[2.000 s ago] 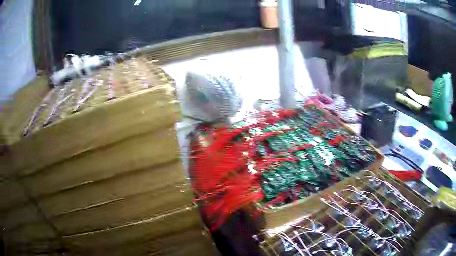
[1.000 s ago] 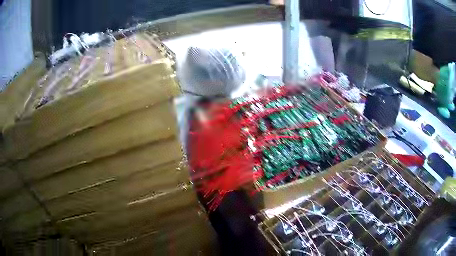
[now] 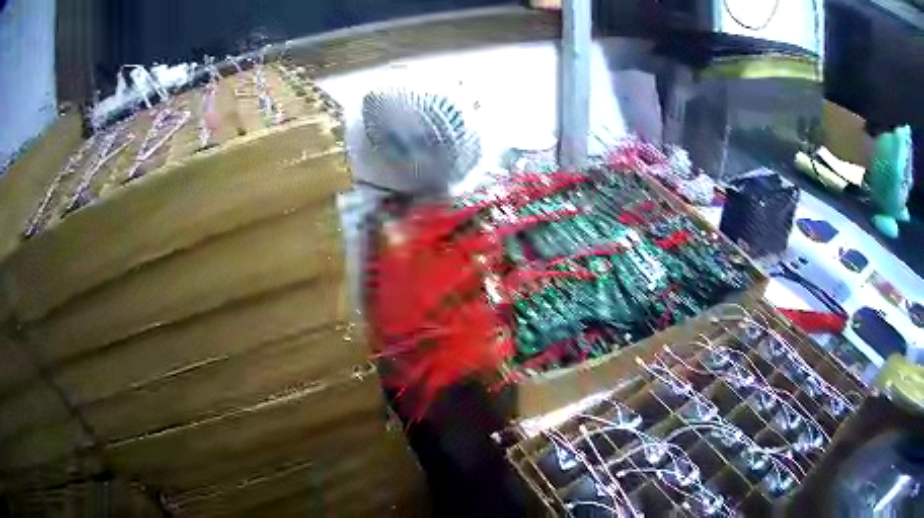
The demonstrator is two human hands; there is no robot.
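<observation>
No hand shows in the head view. Nearest in front, at the bottom right, is a brown partitioned carton (image 3: 567, 405) with small dark speakers in its cells and thin pink and white lead wires (image 3: 724, 435) draped over them; its lower part is cut off by the frame edge. Behind it is a box of green wired circuit boards (image 3: 572, 288), side by side. Their red wires (image 3: 431, 293) hang in a blurred bunch over the box's left side.
Stacked brown cartons (image 3: 193, 314) fill the left, with pink leads on top. A round grey fan-like object (image 3: 420, 137) stands behind the red wires. A pale post (image 3: 574, 91), a black box (image 3: 760, 212), a green object (image 3: 892, 182) and a clear yellow-edged hood (image 3: 765, 116) stand behind and right.
Compared with two seconds ago, the whole scene sits higher and slightly further left in the picture. No object has clearly moved by itself.
</observation>
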